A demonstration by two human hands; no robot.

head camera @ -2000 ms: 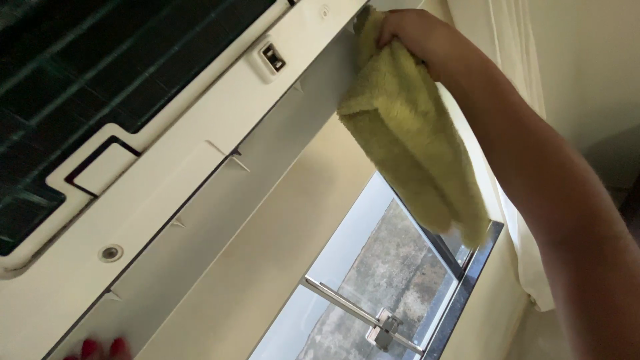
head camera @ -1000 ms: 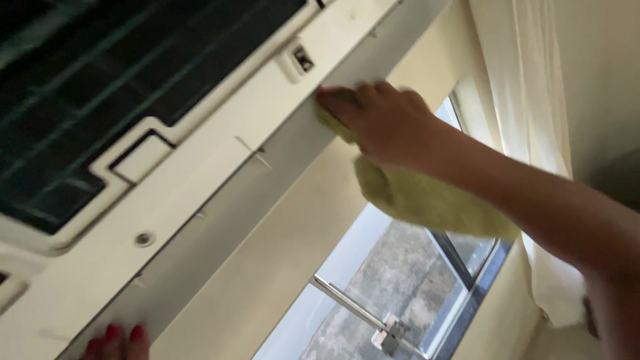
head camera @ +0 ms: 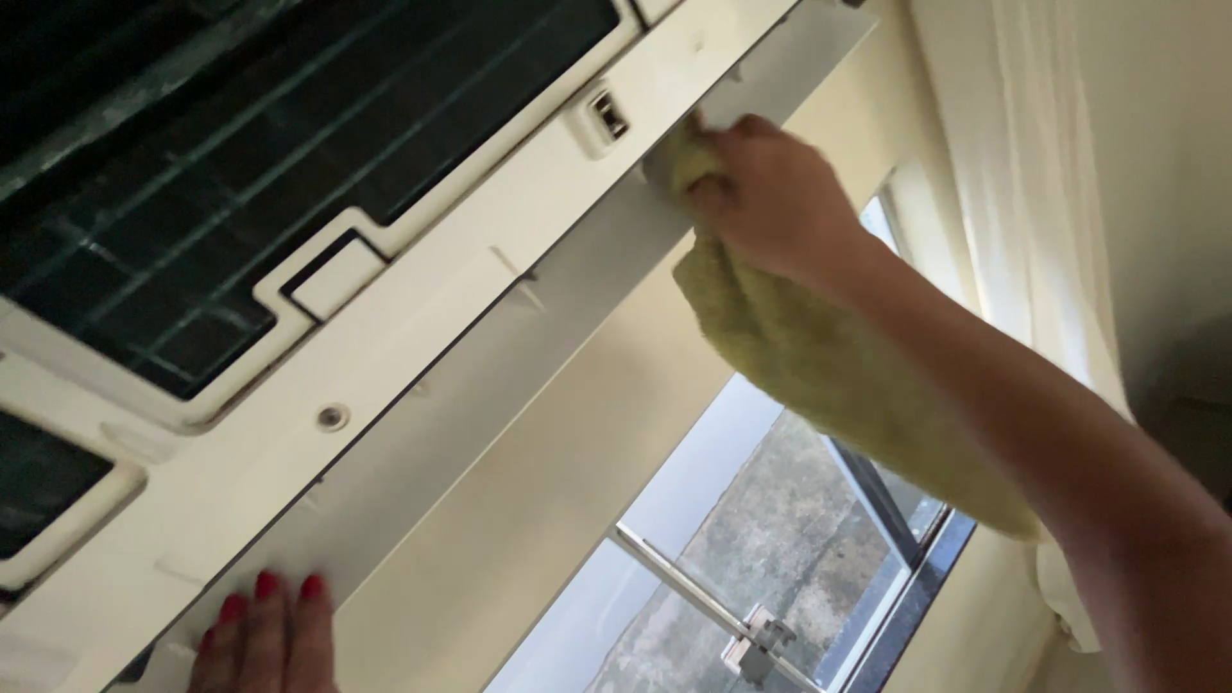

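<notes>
An opened wall air conditioner point(head camera: 452, 269) slants across the view, with its dark mesh filter point(head camera: 241, 192) behind a white plastic frame. Along its lower edge runs a grey plastic flap point(head camera: 462, 395). My right hand point(head camera: 770, 202) grips a yellow-green cloth point(head camera: 789, 337) and presses a bunched part of it on the upper right stretch of the flap; the rest hangs below my wrist. At the lower left, the fingers of my left hand point(head camera: 265, 635), with red nails, rest on the flap's lower left end. The palm is out of view.
Below the unit is a cream wall point(head camera: 539, 462) with a window point(head camera: 674, 577) and a metal bar point(head camera: 683, 582) across it. A pale curtain point(head camera: 1039, 173) hangs at the right.
Two seconds ago my right hand was farther up the flap, near its upper end; it has moved down along it with the cloth. More of my left hand shows now.
</notes>
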